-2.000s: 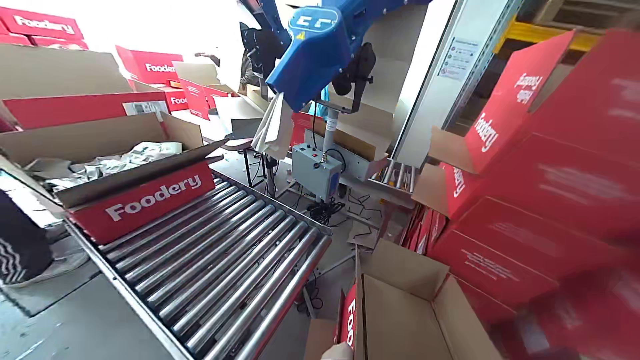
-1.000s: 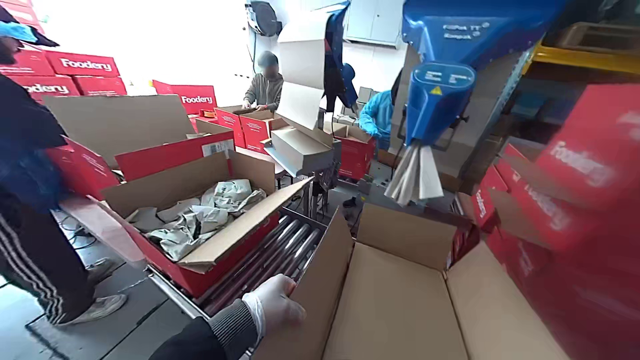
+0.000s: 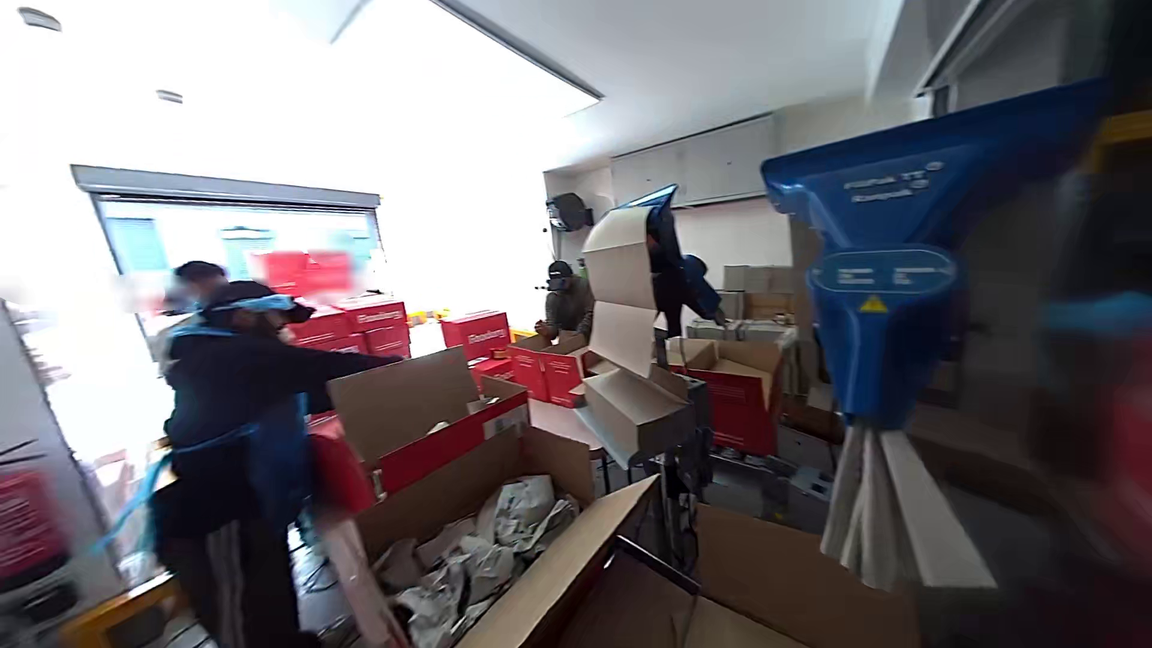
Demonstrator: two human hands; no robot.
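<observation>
Neither of my hands shows in the current view, so what they hold cannot be seen. At the bottom right of centre stands an open cardboard box (image 3: 801, 576), its near part cut off by the frame edge. To its left is a larger open red cardboard box (image 3: 450, 450) with raised flaps, holding crumpled packing paper (image 3: 486, 558). A blue paper-packing machine head (image 3: 882, 297) hangs at the right, and folded strips of paper (image 3: 882, 513) come out of its lower end, above the open box.
A co-worker in dark clothes (image 3: 243, 405) stands at the left beside the paper-filled box. Another person (image 3: 569, 306) is at the back among red boxes (image 3: 477, 333). A second packing machine with a long paper strip (image 3: 621, 288) stands mid-view. Stacked red boxes (image 3: 378, 324) are behind the co-worker.
The view has swung up and left. My left gloved hand, earlier at the left side of the open box, is out of view. The co-worker at left now has an arm stretched over the boxes.
</observation>
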